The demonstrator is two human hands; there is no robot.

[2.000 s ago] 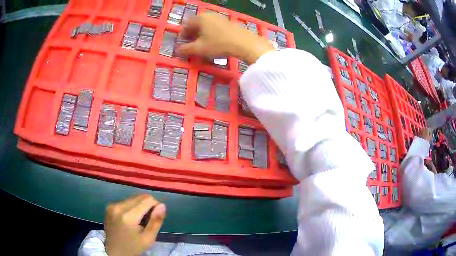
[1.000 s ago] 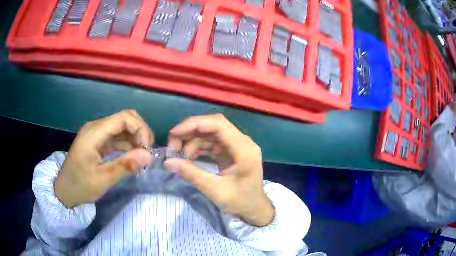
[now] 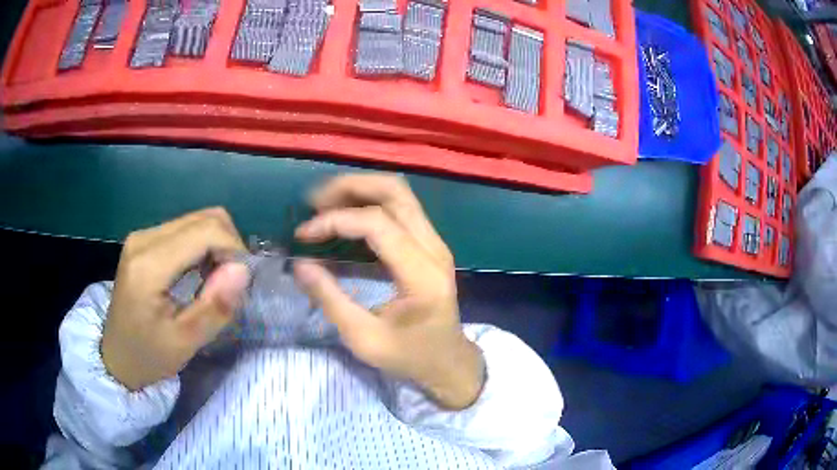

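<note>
My left hand [image 3: 174, 294] is at the left above my lap, thumb and fingertips closed on a small metal link strip [image 3: 262, 246] whose shiny end shows between my hands. My right hand [image 3: 395, 285] is just to the right, blurred, with thumb and fingers apart; whether it touches the strip is unclear. Beyond my hands is a red tray [image 3: 367, 108], stacked on others, with ribbed grey folded bands [image 3: 422, 37] mostly side by side in its pockets.
A blue bin [image 3: 699, 101] with loose thin metal pieces stands right of the stack. A second red tray [image 3: 711, 197] with bands lies further right. A neighbour's sleeve [image 3: 780, 275] is at the right edge. Blue stool [image 3: 679, 340] and crate [image 3: 762, 431] are below the green bench [image 3: 110, 184].
My right hand has come back from the tray pockets to beside my left hand over my lap. Since one second ago, its fingers have spread from the strip. The view has shifted slightly.
</note>
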